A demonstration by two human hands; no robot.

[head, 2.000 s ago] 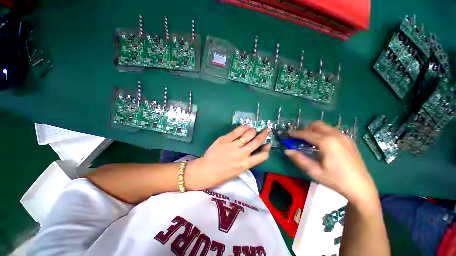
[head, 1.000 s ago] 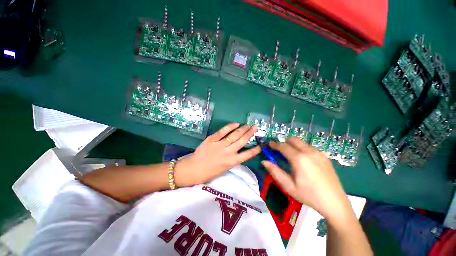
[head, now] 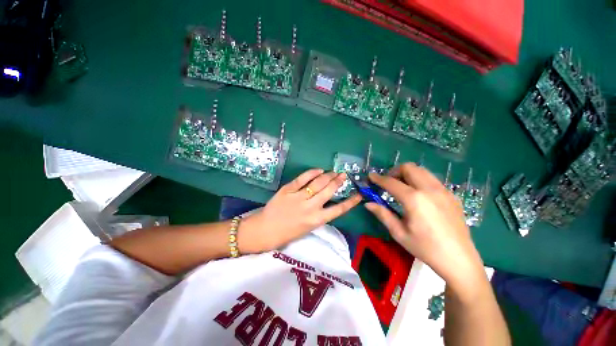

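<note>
A PCB strip (head: 475, 203) with thin upright coil antennas lies in the near row, partly hidden by my hands. My right hand (head: 420, 215) holds the blue-handled flush cutters (head: 373, 196), their dark jaws at the left part of this strip. My left hand (head: 302, 206) lies palm down with its fingertips at the strip's left end, beside the cutter jaws. Whether it grips the strip is hard to tell. Another PCB strip (head: 228, 150) lies to the left, shining with glare.
More PCB strips (head: 243, 62) lie in the far row, with a blister tray (head: 307, 91) among them. Stacked PCB panels (head: 574, 155) stand at right. A red stack (head: 466, 27) is at the far edge, a dark device (head: 20, 54) at left, white trays (head: 61, 236) lower left, a red stool (head: 379, 280) below.
Since one second ago, my right hand and the cutters have shifted slightly right and away from me over the strip. My left hand has barely moved.
</note>
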